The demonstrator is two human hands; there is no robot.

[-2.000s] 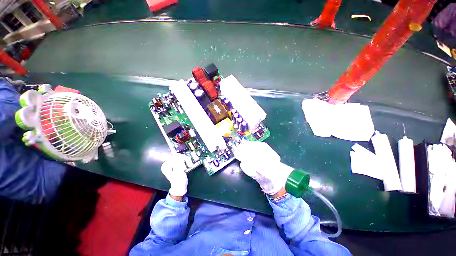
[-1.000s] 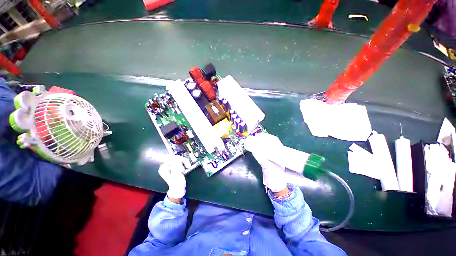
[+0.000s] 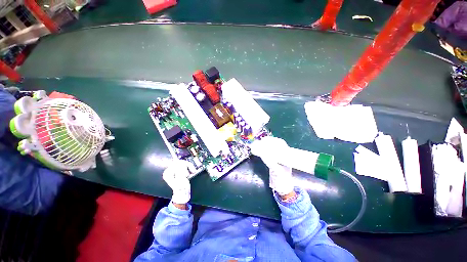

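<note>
The circuit board (image 3: 176,117) lies at an angle on the dark-green bench top, with long white heatsinks (image 3: 199,120), red-brown coils and a yellow-taped transformer on it. My left hand (image 3: 177,180), in a white glove, holds the board's near left corner. My right hand (image 3: 276,161), in a white glove, is closed around the dispensing syringe (image 3: 302,160) at the board's right corner. The syringe lies nearly flat, its green cap to the right with a clear hose (image 3: 362,197) looping down. Its needle tip is hidden or too small to see.
A white-grilled desk fan (image 3: 71,130) stands left, beside a person's blue sleeve (image 3: 25,174). Wiping sheets (image 3: 340,122) lie by the orange post (image 3: 381,53). Spare glue tubes (image 3: 411,165) and a parts box (image 3: 426,179) are at the right. The conveyor belt (image 3: 246,56) runs behind.
The syringe has swung from pointing down-right to nearly level, so its cap is further right and higher, and the hose has shifted right. My left hand stays at the board's corner.
</note>
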